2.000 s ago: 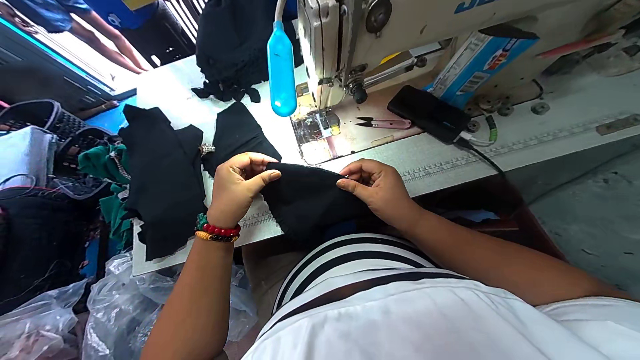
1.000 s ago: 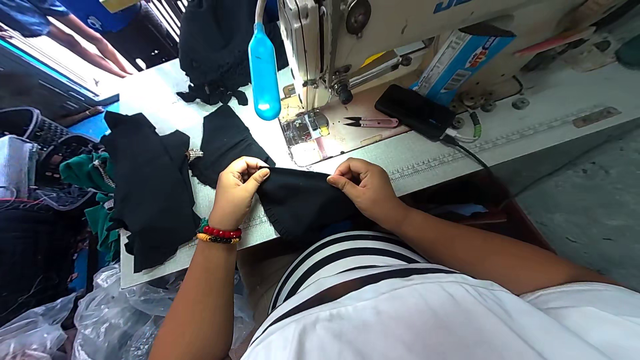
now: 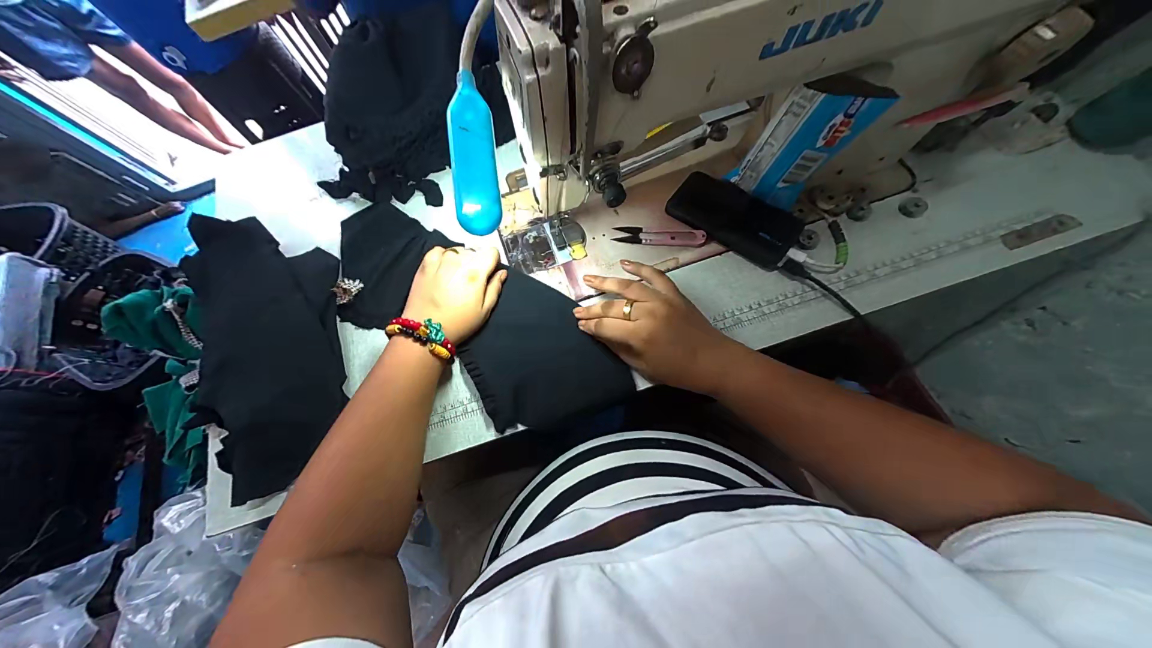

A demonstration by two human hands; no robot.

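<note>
A black fabric piece (image 3: 544,351) lies on the table edge in front of the Juki sewing machine (image 3: 666,81), its top edge near the presser foot area. My left hand (image 3: 454,288), with beaded bracelets at the wrist, presses on its upper left part. My right hand (image 3: 652,328), wearing a ring, rests at its right edge with fingers spread. Whether either hand pinches the cloth is hard to tell. Pink-handled thread snips (image 3: 661,237) lie right of the needle plate (image 3: 544,245). Another black piece (image 3: 387,256) lies partly beside my left hand.
More black cloth (image 3: 265,351) lies at left, and a dark bundle (image 3: 387,99) behind. A blue lamp (image 3: 474,162) hangs by the needle. A black power bank (image 3: 736,219) with a cable and a blue box (image 3: 810,139) stand right. Baskets (image 3: 54,234) and another person's arm (image 3: 171,90) are at left.
The black piece, earlier held up between both hands' fingertips, now lies flatter against the table by the machine. Both hands have moved forward toward the needle area, and the fingers have opened out.
</note>
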